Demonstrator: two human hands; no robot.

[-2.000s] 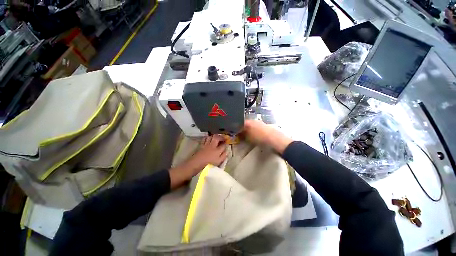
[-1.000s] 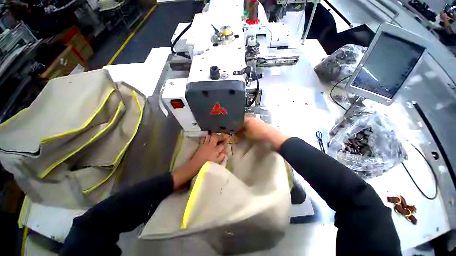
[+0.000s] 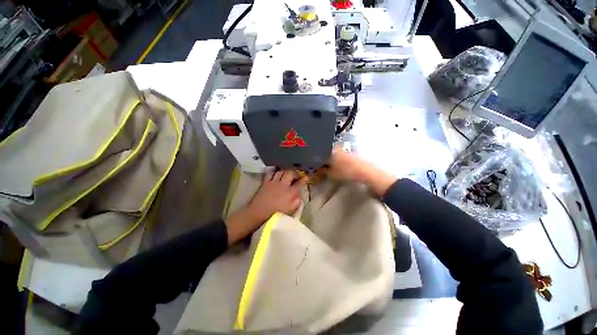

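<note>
A beige bag body with a yellow-bound edge lies under the head of a white sewing machine with a dark grey cover and red logo. My left hand lies on the bag just below the head, fingertips at a small yellowish-orange piece. My right hand is at the right side of the head, slightly blurred, its fingertips partly hidden by the cover. Whether it grips the cloth or the small piece cannot be told.
Stacked beige bags are at left. At right are a clear plastic bag of dark pieces, snips, a grey control panel, a black cable and small brown-orange pieces.
The camera view has shifted slightly, so the machine head appears larger. Both hands stay beside the machine head, and the bag's front shows slightly different folds.
</note>
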